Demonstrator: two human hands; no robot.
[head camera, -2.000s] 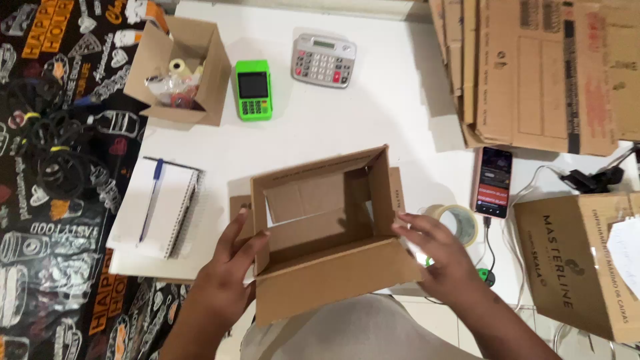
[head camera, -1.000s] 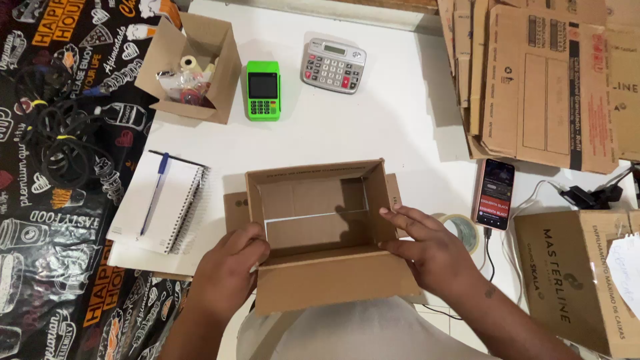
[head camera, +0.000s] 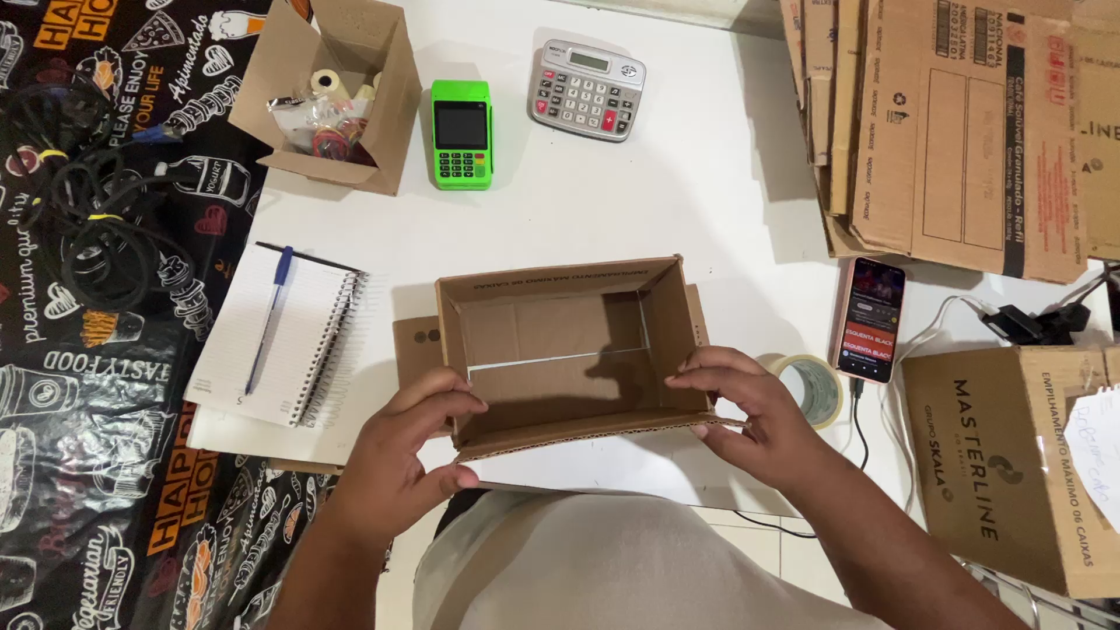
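Observation:
A bare cardboard box (head camera: 560, 385) stands on the white table close to my body, its top uncovered and a narrow pale gap showing between its bottom flaps. At its near left corner, my left hand (head camera: 407, 446) has the fingers over the wall and the thumb outside. My right hand (head camera: 744, 411) pinches the near right corner between fingers and thumb. A flap lies out at the left side of the box and part of another shows at the right. Just beyond my right hand lies a roll of clear tape (head camera: 809, 389).
A spiral notebook (head camera: 262, 350) with a blue pen (head camera: 273, 319) lies left. Behind are a small carton (head camera: 385, 105) of supplies, a green card terminal (head camera: 462, 136) and a calculator (head camera: 588, 87). Right are a phone (head camera: 869, 319), flattened cardboard (head camera: 971, 131) and a printed carton (head camera: 971, 464).
The near flap, which hung outward toward me, now stands up, seen nearly edge-on. Both hands remain at the near corners of the box.

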